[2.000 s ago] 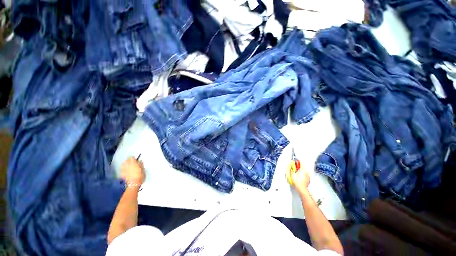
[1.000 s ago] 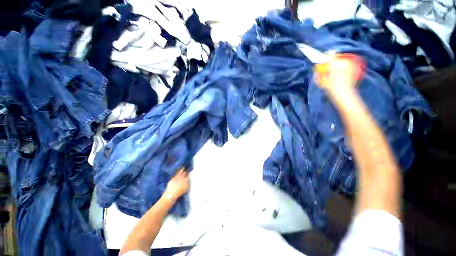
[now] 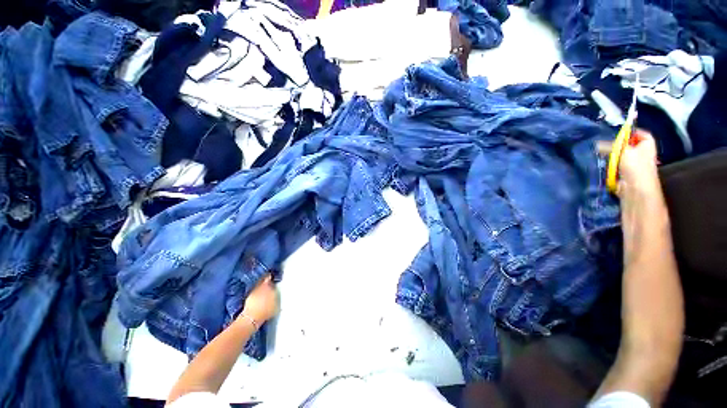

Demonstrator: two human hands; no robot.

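Observation:
Blue jeans point(image 3: 239, 207) lie bunched at the left of the white tabletop. My left hand point(image 3: 261, 299) is closed at their right edge, its fingertips partly hidden against the denim. A second heap of jeans point(image 3: 518, 183) lies at the right. My right hand point(image 3: 638, 163) is raised at that heap's far right edge and holds scissors point(image 3: 622, 147) with a yellow and a red-orange handle, silver blades pointing up. Its fingers are close to the denim; I cannot tell if they grip it.
More jeans point(image 3: 56, 239) are piled along the left. White and navy cloth point(image 3: 239, 72) is heaped at the far side, and more point(image 3: 670, 80) at the far right. Dark brown cloth point(image 3: 701, 231) is at the right. Dark clippings point(image 3: 410, 358) dot the near tabletop.
The view has turned to the right. My right hand has gone from the near table, with the scissors, to the right heap. My left hand has come to the left jeans' edge.

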